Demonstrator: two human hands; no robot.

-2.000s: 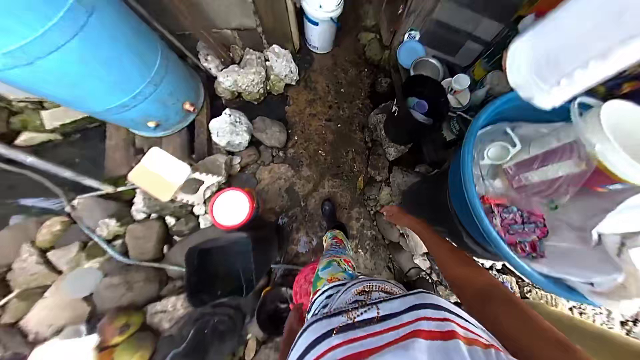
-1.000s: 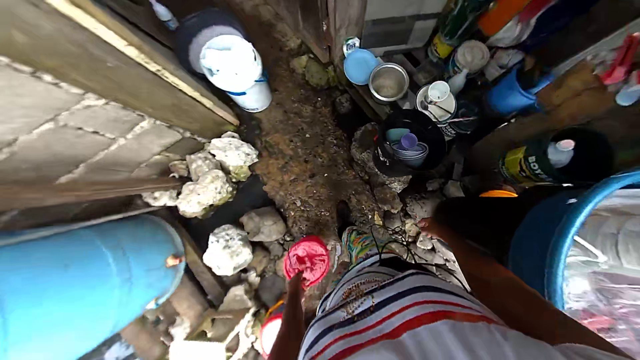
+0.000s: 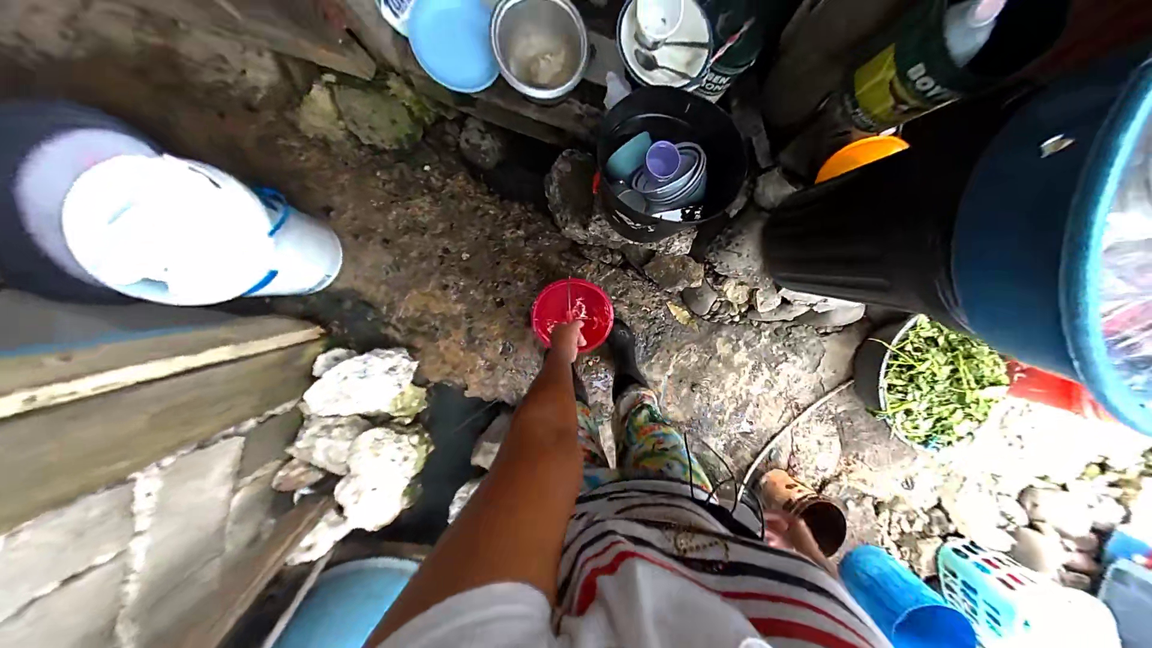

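My left hand (image 3: pixel 567 337) is closed on the handle of a small red plastic bucket (image 3: pixel 545 317), held in front of my dark boots (image 3: pixel 623 351). Bits of pale matter lie inside the bucket. Low beside my striped shirt, my right hand (image 3: pixel 792 537) is partly hidden and blurred, close to a brown open-topped container (image 3: pixel 823 522); whether it grips this is not clear. Beyond the red bucket stands a black tub (image 3: pixel 614 144) holding a purple cup (image 3: pixel 662 159) and stacked bowls.
A white bucket (image 3: pixel 310 256) stands at left, near pale rocks (image 3: pixel 382 468). At right are a dark bin (image 3: pixel 864 234), a blue-rimmed tub (image 3: pixel 1084 270) and a container of green leaves (image 3: pixel 940 382). A metal pot (image 3: pixel 504 40) is at the top. The path (image 3: pixel 432 270) is wet and uneven.
The view has turned strongly to the right. My left hand has brought the red bucket out in front of my feet. My right arm, stretched out to the side before, is now low beside my body.
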